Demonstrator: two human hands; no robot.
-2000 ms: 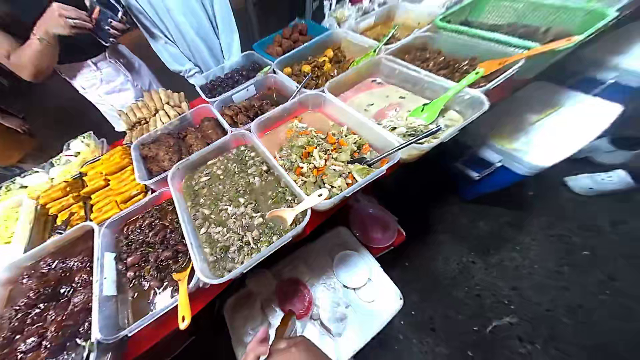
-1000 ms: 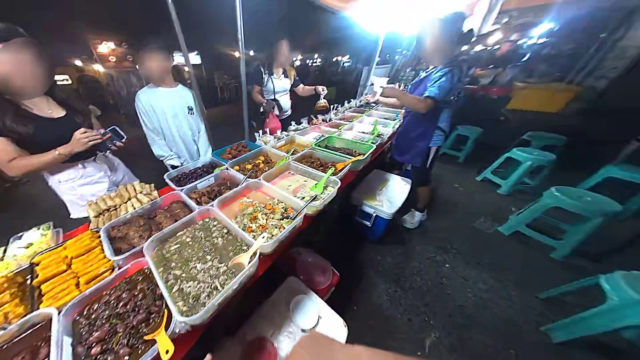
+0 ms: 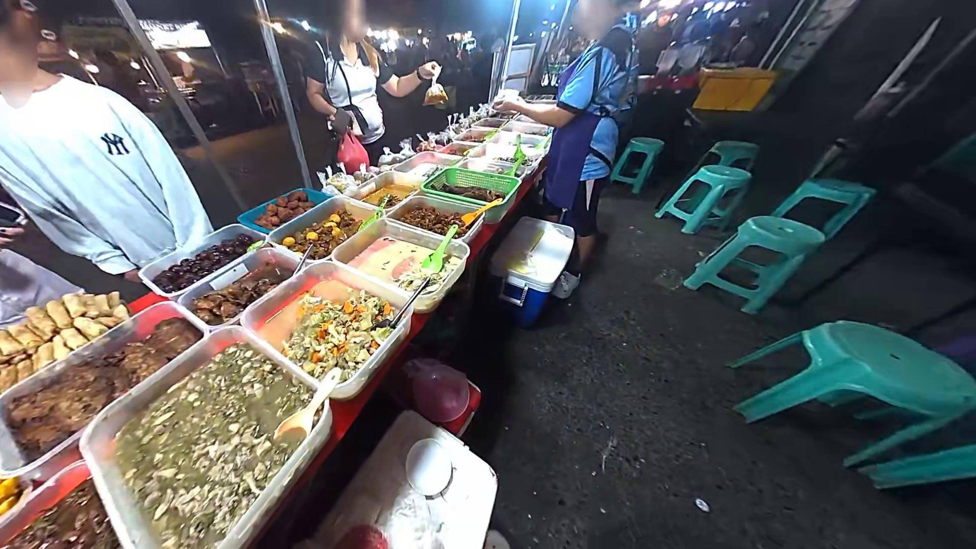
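Note:
Neither of my hands shows in the head view at this moment. Low in front stands a white cooler lid [image 3: 465, 488] with a round white lid [image 3: 428, 467] and clear plastic on it; a red round thing [image 3: 362, 537] is cut off by the bottom edge. Nearest on the stall is a plastic tub of green stew [image 3: 206, 435], with a cream-coloured spoon [image 3: 305, 415] leaning in its right corner. Beside it a tub of chopped vegetables [image 3: 335, 328] holds a dark-handled spoon [image 3: 404, 305]. A green spoon [image 3: 438, 252] rests in the tub behind.
Fried rolls [image 3: 61, 335] are piled at the left. A blue cooler with a white lid [image 3: 534, 255] stands beside the stall, near a person in a purple apron [image 3: 572, 152]. Green plastic stools [image 3: 762, 244] line the right. Two people stand across the stall. A reddish bag [image 3: 438, 389] lies below it.
The view has swung up and to the right. Two seconds ago, hands were at the bottom edge with a wooden-looking handle over a red round thing; they are now out of frame.

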